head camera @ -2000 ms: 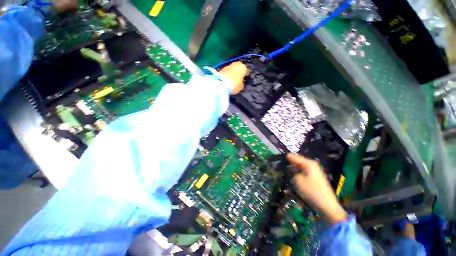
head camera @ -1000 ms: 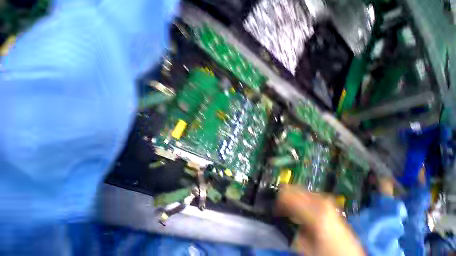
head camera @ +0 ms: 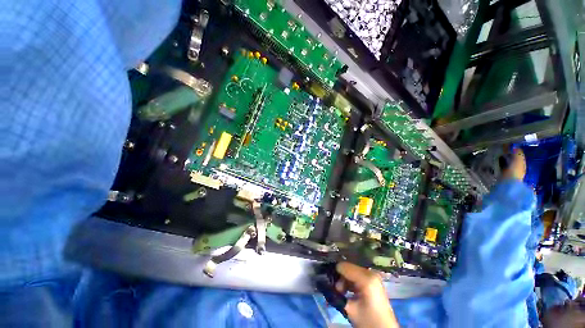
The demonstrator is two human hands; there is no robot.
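A large green circuit board (head camera: 256, 141) lies in a black carrier (head camera: 160, 211) in front of me, crowded with small parts and with one yellow block. Pale green clamps with metal tabs (head camera: 224, 238) sit around it. My right hand (head camera: 365, 291) is at the front metal rail, below the board. Its fingers are closed on a dark, finger-length part (head camera: 330, 285), whose exact nature I cannot tell. My left hand is out of the picture. Only my blue left sleeve shows, large at the left.
Two further boards (head camera: 388, 198) in carriers follow along the line to the right. The front metal rail (head camera: 282, 269) runs below them. Bins of silver-white components (head camera: 369, 22) and dark grey blocks (head camera: 417, 57) are at the top. Another person's hand (head camera: 515, 165) and blue sleeve are at the right.
My left hand has left the dark component bin and the picture. My right hand has moved down and left to the front rail. The view has shifted, so the bins now sit higher.
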